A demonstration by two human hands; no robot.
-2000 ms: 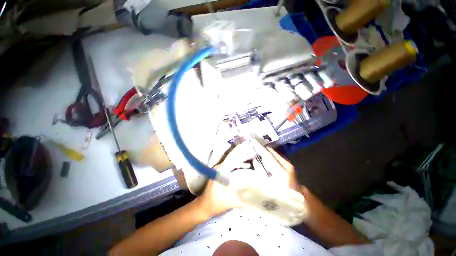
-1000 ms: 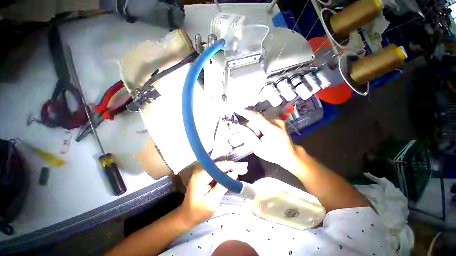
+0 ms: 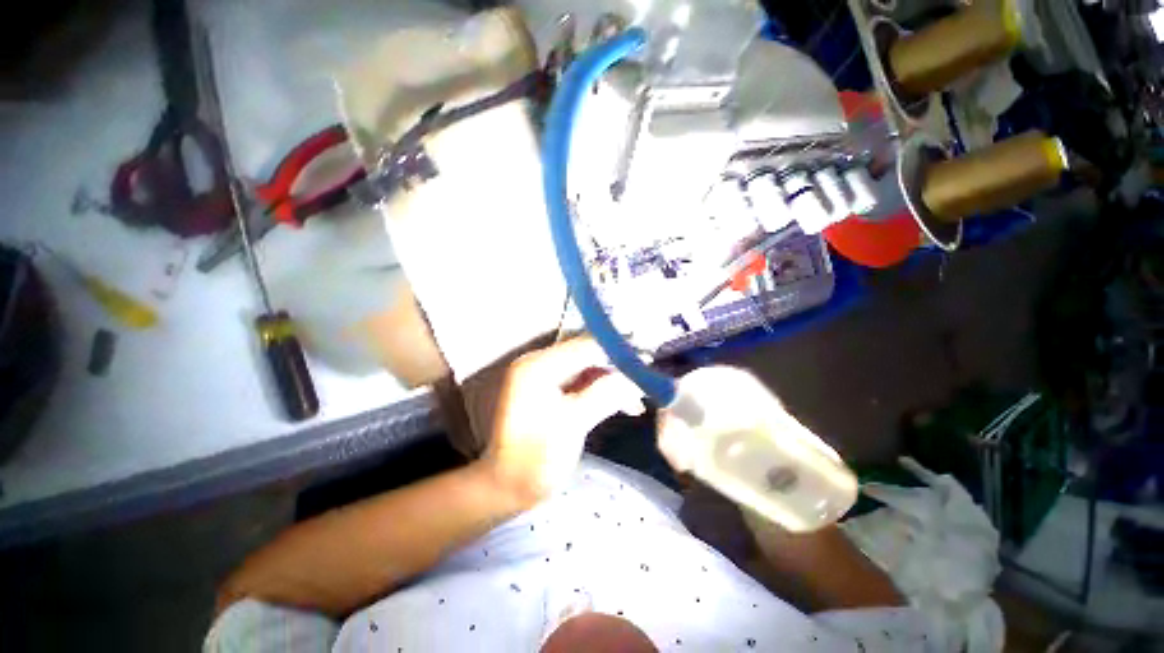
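The overlock machine (image 3: 689, 140) stands under bright light, its open front with small metal parts partly lost in glare. My left hand (image 3: 549, 415) is just in front of the machine's front edge, fingers bent and fingertips close together near the lamp's neck; glare hides whether they hold anything. My right hand (image 3: 677, 444) is almost wholly behind the lamp's cream head (image 3: 772, 466); only a bit of it and the forearm show, so its grip is hidden. The blue lamp arm (image 3: 559, 166) curves across the machine. A pale flat panel (image 3: 479, 242) lies left of the needle area.
On the table left lie a long screwdriver (image 3: 287, 370), red-handled pliers (image 3: 300, 179), dark scissors (image 3: 166, 185) and a small yellow-handled tool (image 3: 121, 304). Thread cones (image 3: 996, 176) stand at the right. A red-orange-tipped tool (image 3: 744, 272) lies by the machine front. White scraps (image 3: 925, 523) are lower right.
My right hand has drawn back from the machine's front to behind the lamp head. My left hand has moved up slightly. In the picture, the lamp head is higher and the machine has shifted right.
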